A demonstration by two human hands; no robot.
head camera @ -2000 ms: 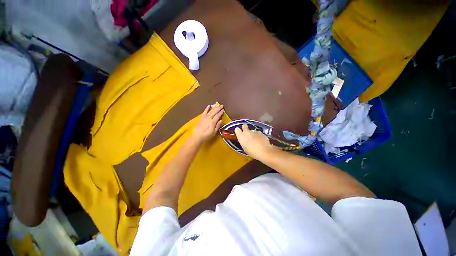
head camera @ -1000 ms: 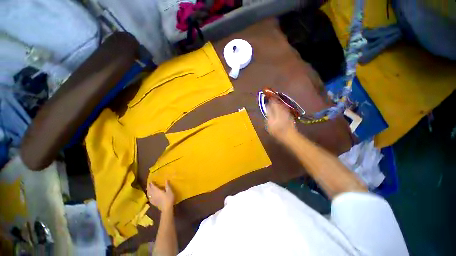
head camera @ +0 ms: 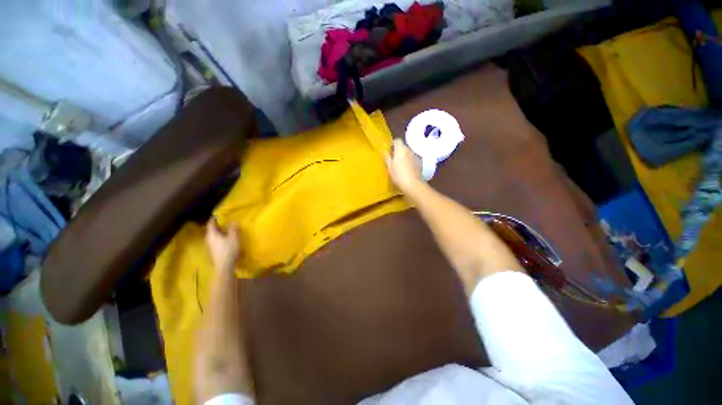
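A yellow garment panel (head camera: 317,178) lies at the far side of the brown table, with dark dart lines on it and layered edges below. My right hand (head camera: 402,164) holds its right end, where a strip of the edge is lifted and folded. My left hand (head camera: 224,244) holds its left end; the fingertips are partly hidden. The iron (head camera: 526,245) rests on the table at the right, untouched and partly behind my right arm. The white tape roll (head camera: 434,136) lies just beyond my right hand.
Loose yellow cloth (head camera: 178,293) hangs at the table's left edge. A padded brown arm (head camera: 146,206) stands at the left. A tray of red and dark scraps (head camera: 388,39) is beyond the table. A blue bin (head camera: 633,213) and rag-wrapped hose (head camera: 704,198) are at the right.
The near yellow panel is gone from its place in front of me. My right hand has let go of the iron and moved to the far panel. My left hand has moved up to its left end.
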